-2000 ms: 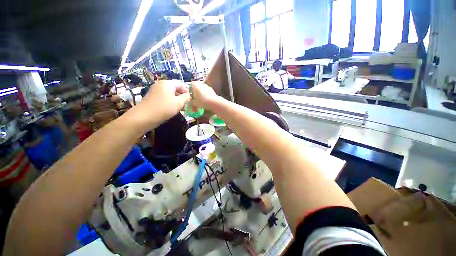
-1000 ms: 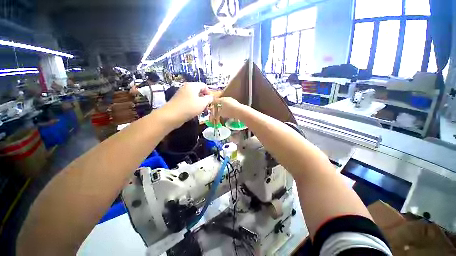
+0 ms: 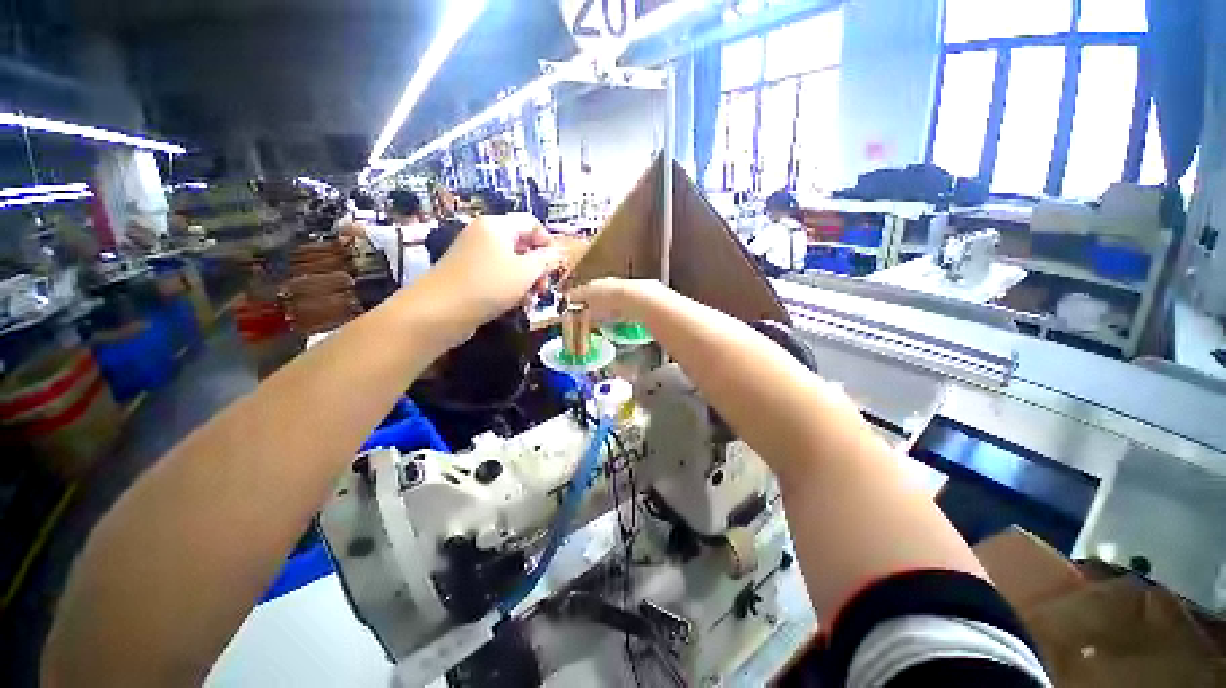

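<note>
My left hand is raised above the sewing machine, its fingers curled and pinched just left of the thread spool's top. My right hand is beside it, at the top of the tan-brown thread spool. Any thread between the fingers is too fine to see. The spool stands upright on a green base over a white disc. The off-white sewing machine, with partly visible lettering, is below my forearms. A blue tube slants across its head.
A large brown panel stands behind a white pole. Brown sheets lie at the lower right. A small white spool sits on the machine head. People and blue bins are behind; another sewing machine is at the right back.
The view has shifted, showing the machine further right than at first. My hands have moved from close together above the spool to slightly apart, and more of the brown spool shows.
</note>
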